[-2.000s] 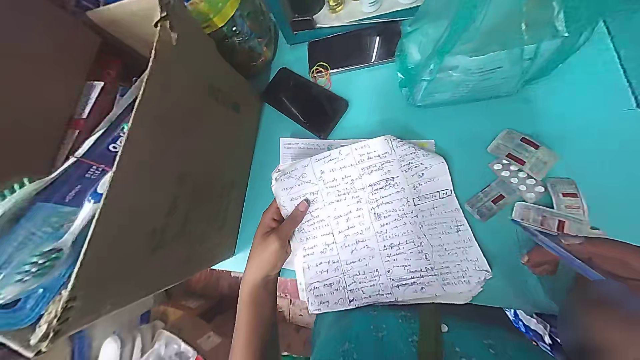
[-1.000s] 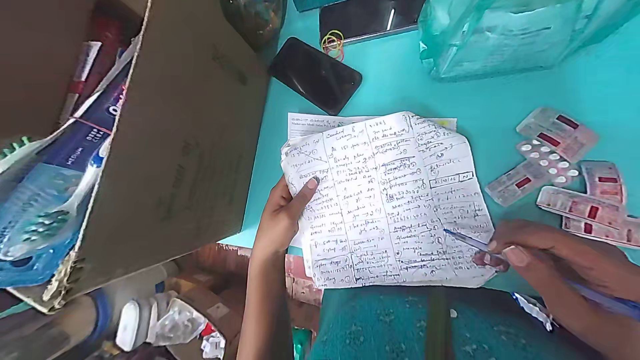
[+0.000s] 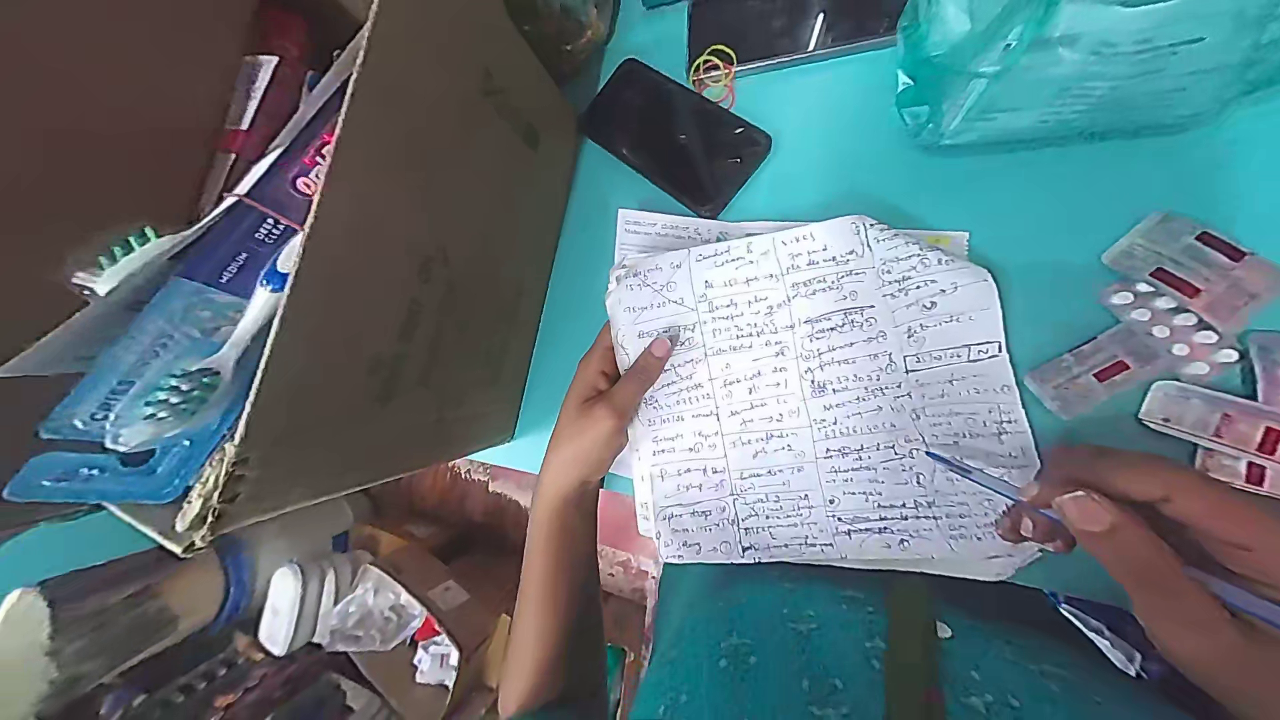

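Note:
A sheaf of handwritten paper sheets (image 3: 800, 400) lies tilted at the near edge of the turquoise table. My left hand (image 3: 600, 410) grips its left edge, thumb on top. Between the thumb and fingers of my right hand (image 3: 1120, 520) is a blue pen (image 3: 980, 478), its tip over the right part of the writing. A printed sheet (image 3: 655, 228) shows from under the sheaf. Tablet blister packs (image 3: 1170, 330) lie to the right, just beyond my right hand.
A cardboard box (image 3: 450, 240) holding packaged toothbrushes (image 3: 190, 380) stands at left. Past the papers lie a black smartphone (image 3: 680, 137), rubber bands (image 3: 713, 75), a dark flat device (image 3: 790, 25) and a green plastic bag (image 3: 1080, 70). Cartons (image 3: 430, 580) sit below, at lower left.
Two seconds ago my right hand was right of the sheaf, below the blister packs; it has moved left, bringing the pen over the page. My left hand still holds the left edge.

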